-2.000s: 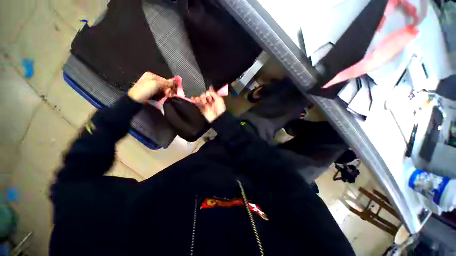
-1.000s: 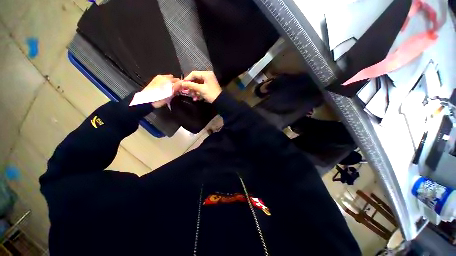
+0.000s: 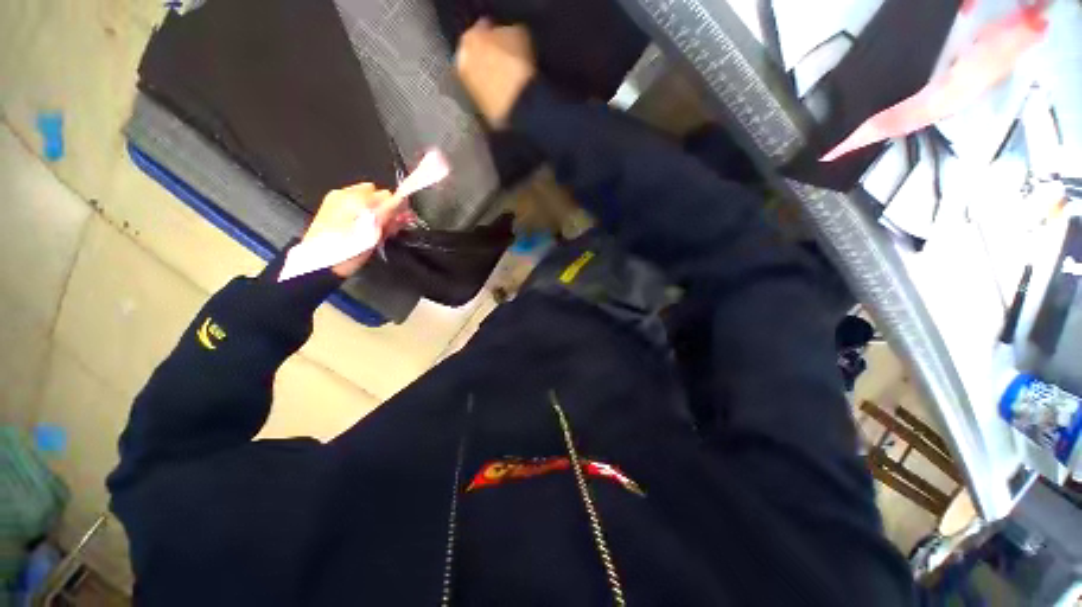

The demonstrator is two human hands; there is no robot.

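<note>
My left hand [image 3: 354, 225] grips a pale pink-white strip [image 3: 424, 176], with one end above the fingers and a wider white end below them. A dark fabric bundle [image 3: 457, 259] hangs beside this hand, with loose threads at the grip. My right hand [image 3: 492, 69] is apart from it, blurred, over the dark stacked pieces; its fingers are unclear. The stacked dark pieces [image 3: 267, 89] lie on a grey ribbed surface [image 3: 439, 113] with a blue edge.
At right is the white table with a measuring scale [image 3: 872, 267] along its edge. It bears a dark panel [image 3: 872, 89], a pink strip [image 3: 937, 95], white-and-dark cut pieces and a blue-and-white cup [image 3: 1042, 409]. A wooden stool [image 3: 914, 451] stands below; blue scraps lie on the tiled floor.
My right hand has left the strip and moved up and slightly right over the dark stack. My left hand has shifted slightly left, still gripping the strip, whose upper end now shows.
</note>
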